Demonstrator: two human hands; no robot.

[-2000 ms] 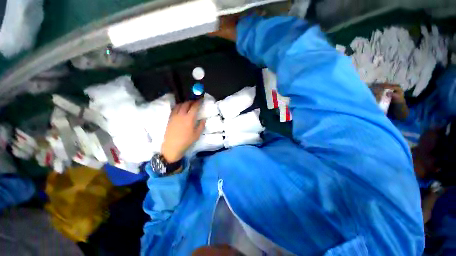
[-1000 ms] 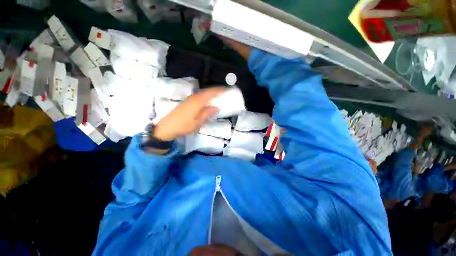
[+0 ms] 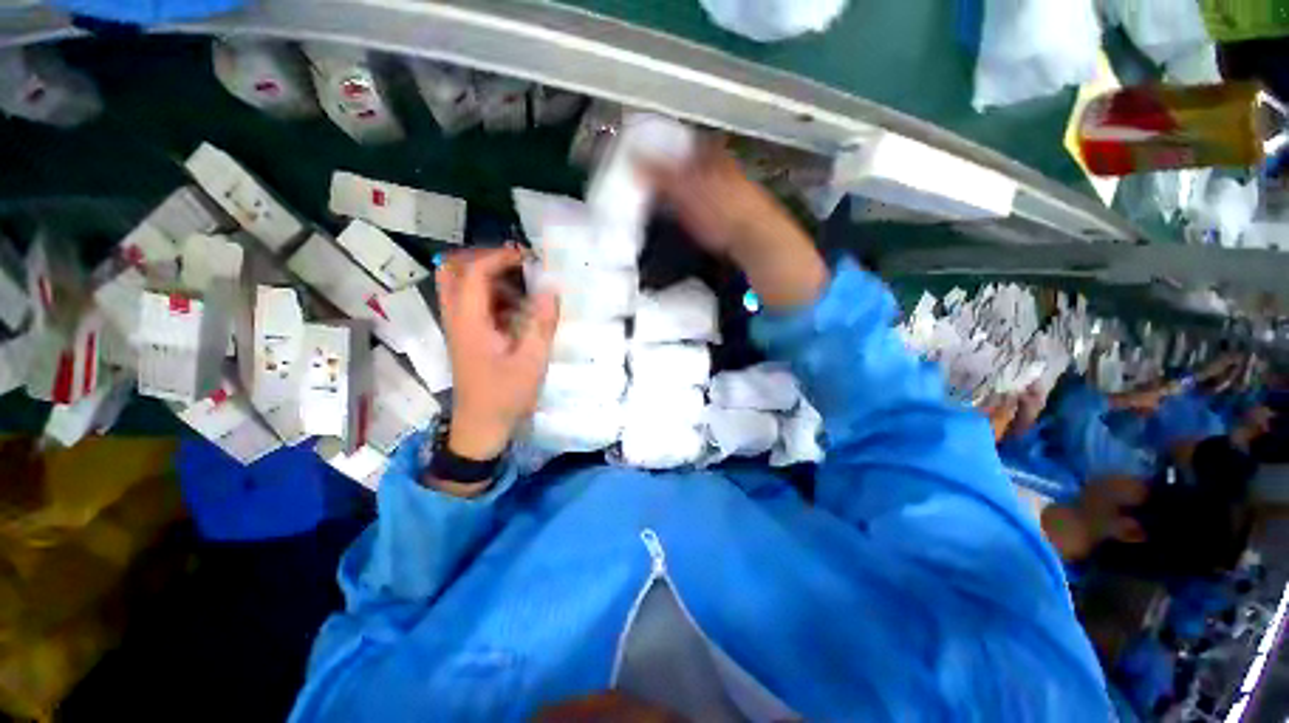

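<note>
White wrapped bundles (image 3: 664, 365) lie in tight rows in front of my body, on a dark surface. My left hand (image 3: 498, 339) is at the left edge of the rows, its fingers curled around a gap. A tiny blue spot (image 3: 440, 260) shows at its fingertips; whether it holds anything is unclear. My right hand (image 3: 714, 201) is blurred, above the far end of the rows, gripping a blurred white bundle (image 3: 636, 163). A small pale blue disc (image 3: 751, 300) lies right of the rows, near my right wrist.
White cartons with red marks (image 3: 177, 339) are heaped at left. More cartons (image 3: 354, 92) stand beneath the curved metal rail (image 3: 566, 64). A blue bin or bag (image 3: 248, 487) and yellow sack (image 3: 85, 551) are lower left. Neighbouring workers' sleeves (image 3: 1081, 417) and a white heap (image 3: 975, 339) are at right.
My right hand has come out from under the rail's white strip and now grips a white bundle. My left hand has drawn back left from its bundle. The view has shifted.
</note>
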